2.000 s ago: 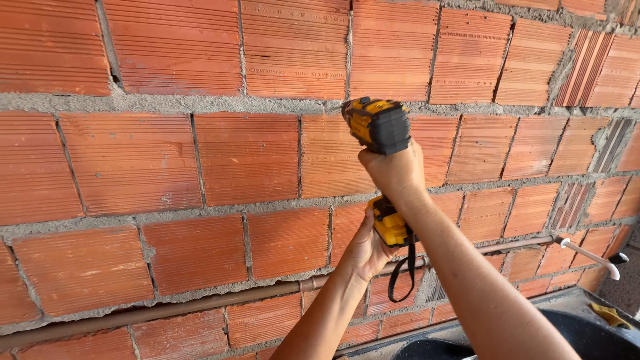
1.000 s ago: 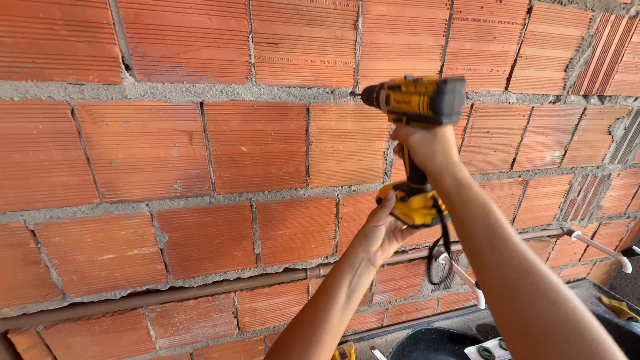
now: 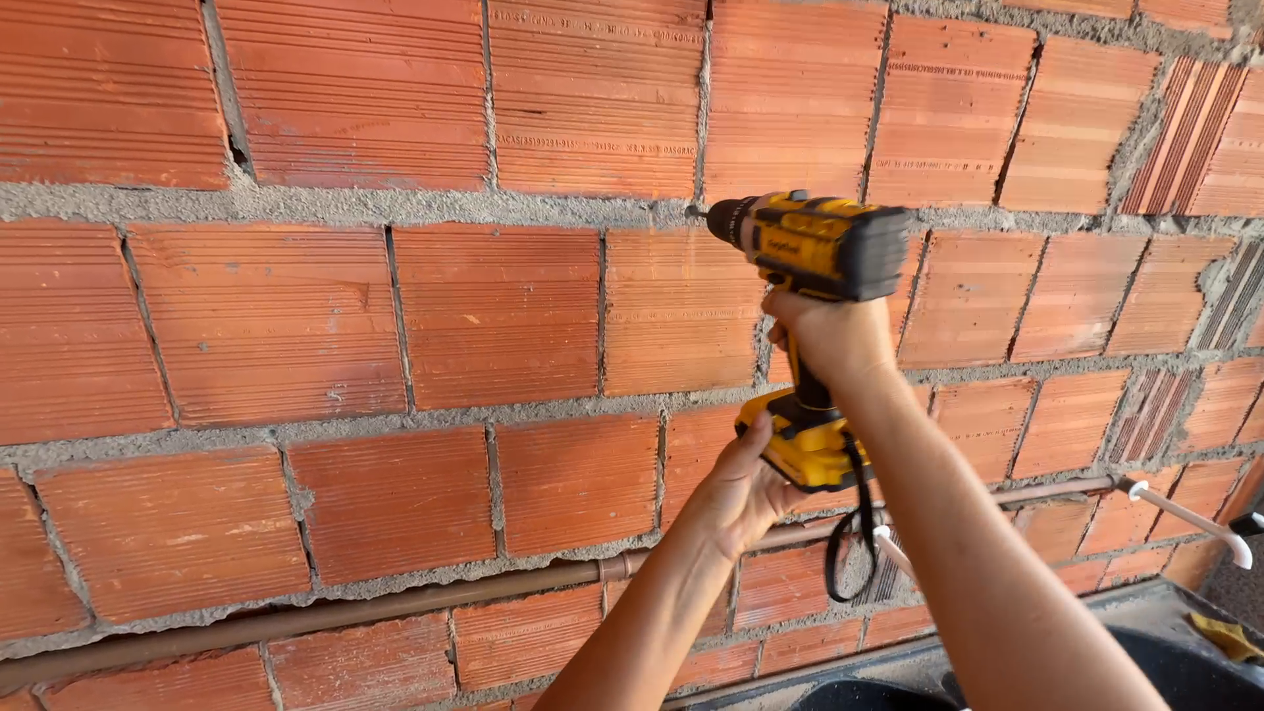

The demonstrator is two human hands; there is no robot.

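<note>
A yellow and black cordless drill (image 3: 810,242) is held up against the brick wall (image 3: 504,316), its chuck pointing left. The tip of its bit meets the grey mortar joint (image 3: 583,209) between two brick courses. Around the drill's handle my right hand (image 3: 834,331) is closed, with the fingers near the trigger. Below it, my left hand (image 3: 746,494) supports the yellow battery base (image 3: 805,444) from underneath. A black wrist strap (image 3: 849,553) hangs from the base.
A brown pipe (image 3: 425,600) runs along the lower wall in a cut channel. White pipe ends (image 3: 1200,523) stick out at the right. Dark basins (image 3: 1155,652) sit in a grey counter at the lower right, with a yellow cloth-like item (image 3: 1224,632) on its edge.
Two seconds ago the drill was turned more toward the wall; it now shows its side. Both hands have kept their hold on it. The view has shifted somewhat.
</note>
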